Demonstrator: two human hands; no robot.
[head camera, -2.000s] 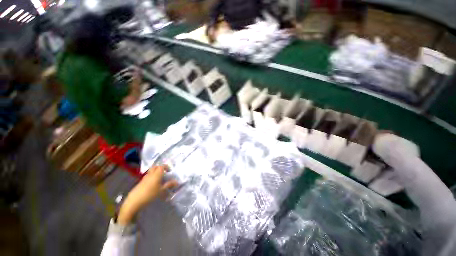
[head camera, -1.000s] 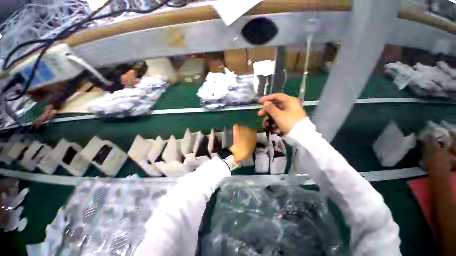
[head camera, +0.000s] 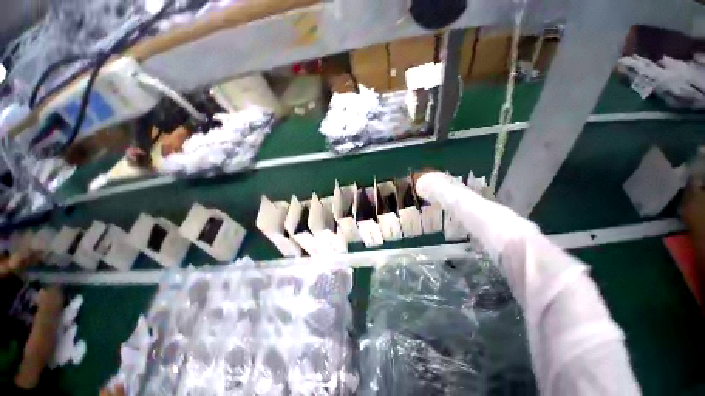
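A close row of open white cartons (head camera: 371, 220) stands on the green belt, several with dark contents. My right arm reaches over the row. My right hand (head camera: 421, 176) is at the cartons, mostly hidden by its white sleeve, so its fingers do not show. A small bit of skin at the bottom edge, by the white pieces, looks like my left hand (head camera: 114, 390); it is cut off and blurred. A shiny clear sheet with rounded pockets (head camera: 255, 332) lies in front, with a clear poly bag (head camera: 433, 332) to its right.
More open cartons (head camera: 158, 238) stand left along the belt (head camera: 309, 174). Another worker's arm (head camera: 39, 336) is at the far left. A grey post (head camera: 564, 116) and hanging cord (head camera: 506, 108) rise at right. A lone white carton (head camera: 653, 182) and red sheet (head camera: 684, 259) are far right.
My left hand has left the cartons for the lower left. My right hand has moved down from above the row to the cartons. The view has shifted, so the row shows farther right.
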